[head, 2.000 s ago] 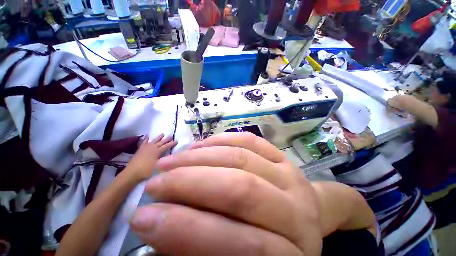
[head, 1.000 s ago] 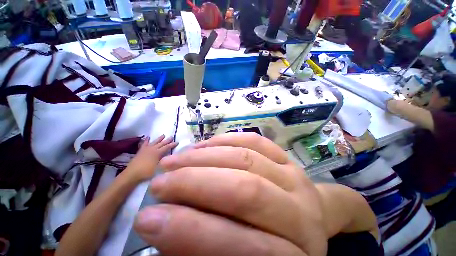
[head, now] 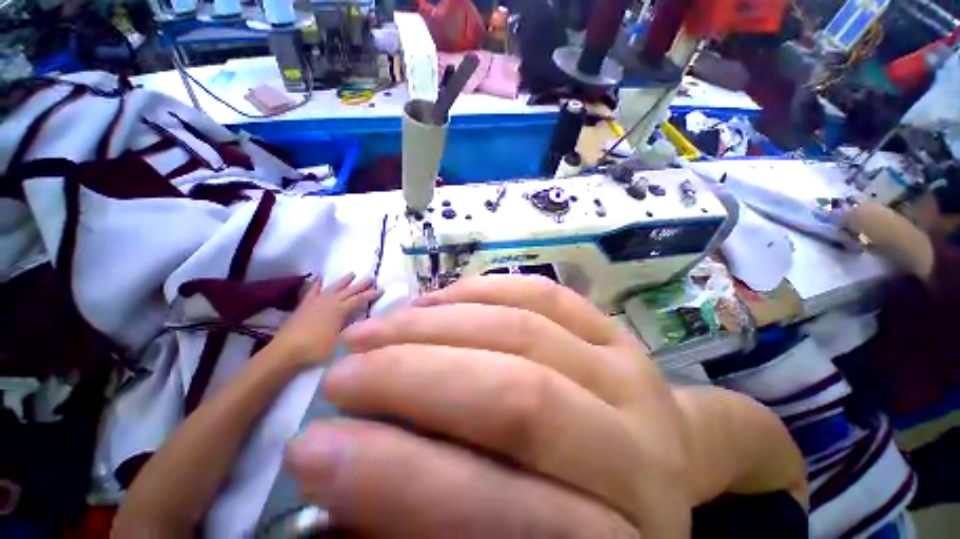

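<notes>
My right hand (head: 505, 411) is very large and close to the camera, its fingers curled round a grey metal cup. Only a strip of the cup and its shiny rim (head: 300, 520) show at the bottom edge. My left hand (head: 326, 316) lies flat, fingers apart, on the white garment body (head: 353, 242), left of the needle area. Maroon fabric (head: 244, 299) lies beside its fingers. The sewing machine (head: 547, 237) stands behind my right hand, which hides part of the bed.
Striped garment pieces (head: 95, 232) are heaped at left, with more (head: 832, 421) at lower right. A tool holder tube (head: 423, 158) stands by the machine head. A small packet (head: 684, 311) lies at the bed's right end. Another person's arm (head: 895, 240) is at far right.
The view has shifted slightly, so the machine and table sit a little further right. The other person's arm has moved. My two hands keep about the same pose.
</notes>
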